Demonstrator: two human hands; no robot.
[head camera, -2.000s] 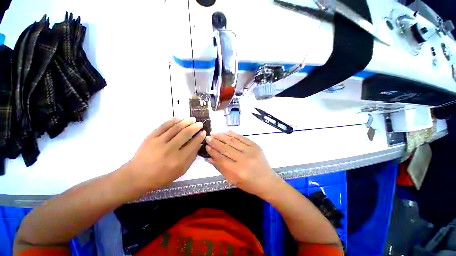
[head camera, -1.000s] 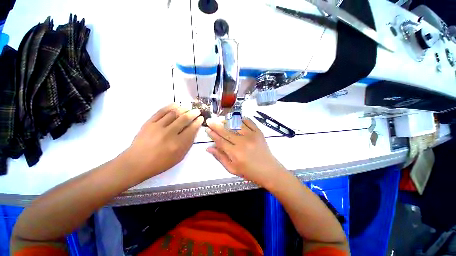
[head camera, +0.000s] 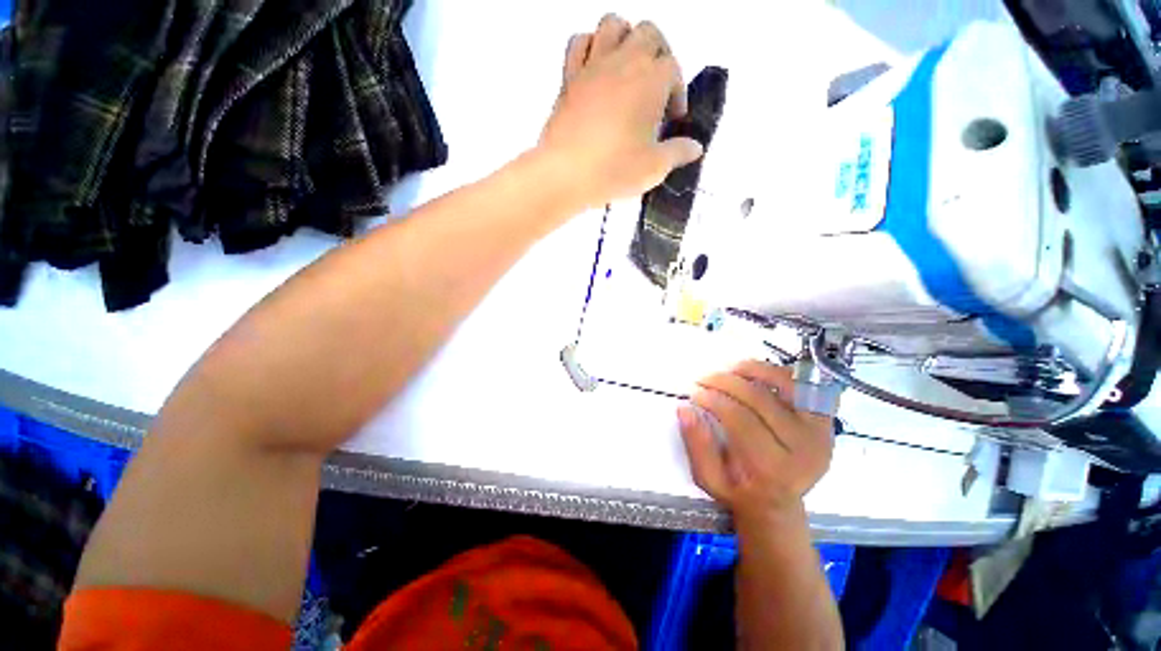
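A dark plaid cuff piece (head camera: 667, 216) lies lengthwise on the table behind and left of the needle area, beside the machine head. My left hand (head camera: 620, 112) reaches over the table and grips the piece's far part between thumb and fingers. My right hand (head camera: 764, 439) rests on the table in front of the machine head, fingers bent, with no cloth seen in it; its fingertips are partly behind a metal part. The sewing machine (head camera: 942, 191) is white with a blue stripe. The needle tip is too small to make out.
A pile of plaid cuff pieces (head camera: 217, 127) lies at the left on the white table. The grey ruler-marked front edge (head camera: 509, 493) runs near my body. Blue crates (head camera: 694, 591) stand below the edge. Light cloth or paper hangs at the table's right end.
The view has shifted left around the machine head. My left hand has moved from the needle area to behind it, with the cuff piece. My right hand has come away from the cloth.
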